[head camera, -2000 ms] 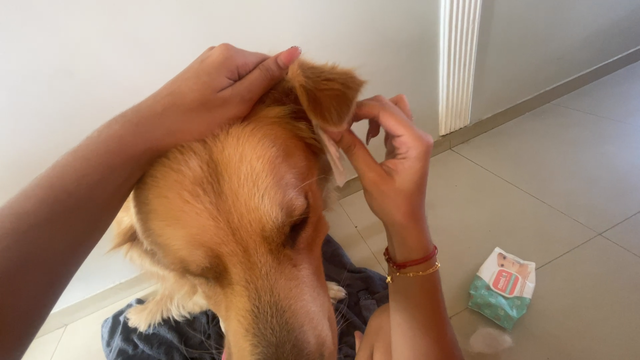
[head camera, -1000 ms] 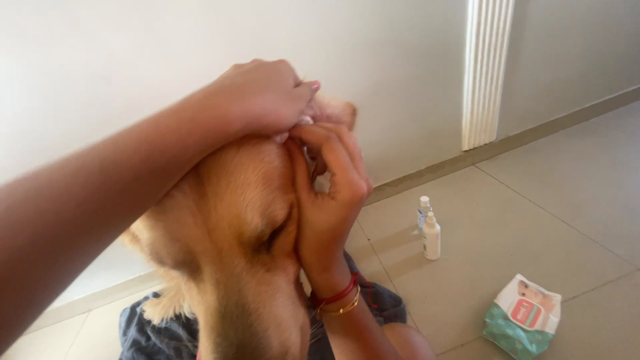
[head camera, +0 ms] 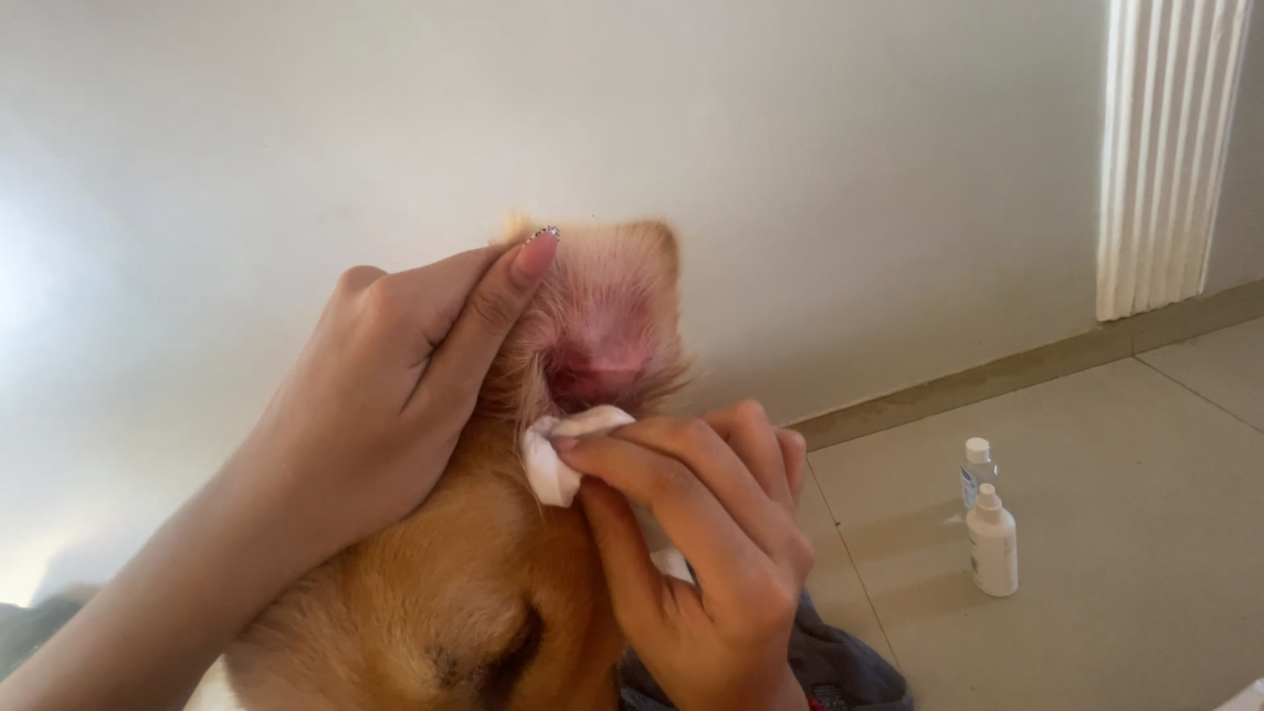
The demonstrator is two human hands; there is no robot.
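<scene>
A golden-furred dog's head (head camera: 434, 592) fills the lower middle, with one closed-looking eye near the bottom edge. My left hand (head camera: 395, 365) pinches the edge of the dog's ear flap (head camera: 617, 286) and holds it turned back, so its pink inner side shows. A folded white wipe (head camera: 553, 462) is between the thumb and fingers of my right hand (head camera: 711, 523), just below the ear opening, touching the fur there. Part of the wipe is hidden behind the fingers.
On the floor tiles at right stand a white bottle (head camera: 992, 548) and a clear bottle with a white cap (head camera: 978, 469). A dark cloth (head camera: 839, 662) lies under the dog. A pale wall (head camera: 839, 178) rises behind, with a white fluted moulding (head camera: 1165, 148).
The ear flap, hanging folded two seconds ago, is now turned back with its inside showing. My right hand has moved from over the ear to just below its opening. The view has shifted closer.
</scene>
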